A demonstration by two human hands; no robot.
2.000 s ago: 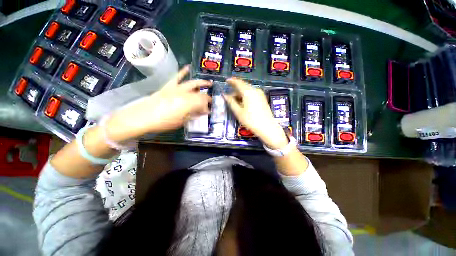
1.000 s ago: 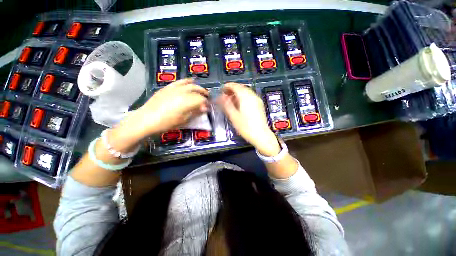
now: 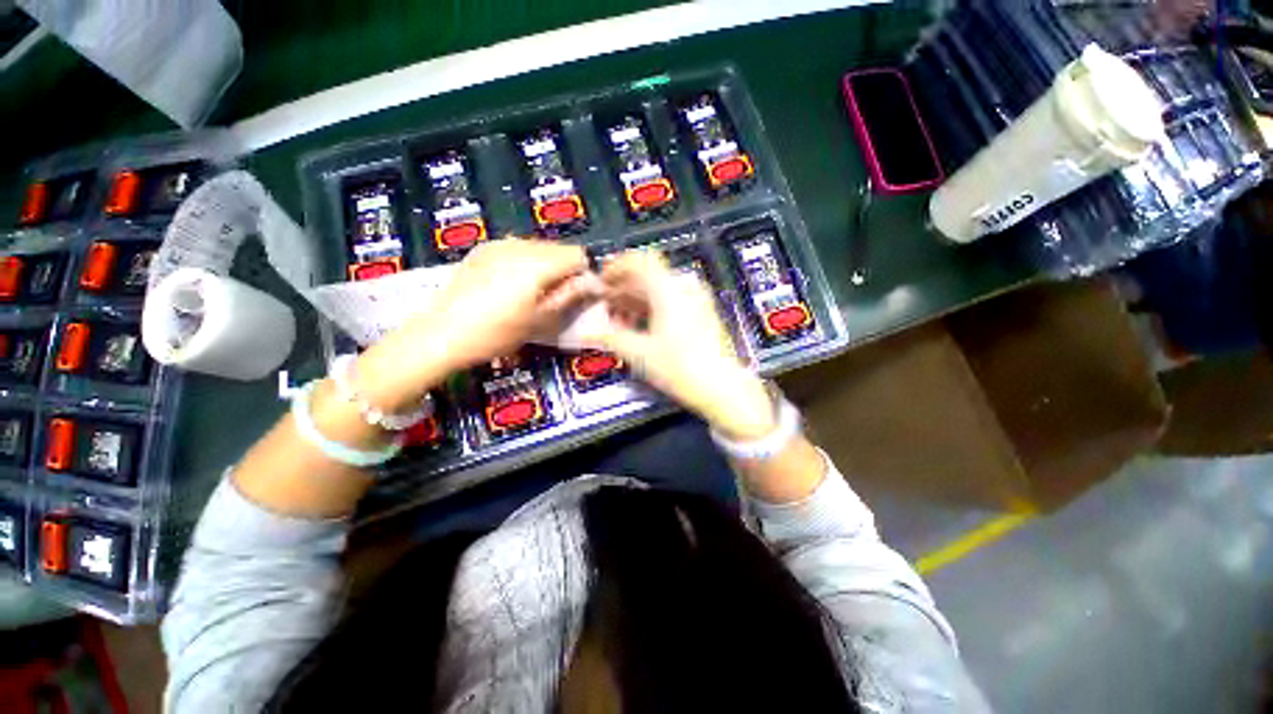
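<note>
My left hand is shut on the white liner strip, which runs left to the white roll on the bench. My right hand meets it at the strip's end, over the lower row of the clear tray; its fingertips are blurred, and whether they hold a sticker cannot be told. Black electronic units with red-orange ends sit in the tray, such as one at the upper right and one at the lower right. My hands partly hide the lower-row units.
Another tray of units lies at the left. A smartphone, a cream tumbler and stacked clear trays are at the right. An open cardboard box is below the bench. White paper shows at the upper left.
The view has shifted, so the tray appears farther left and tilted. The strip now stretches from the roll to my left hand. My hands remain close together over the lower row.
</note>
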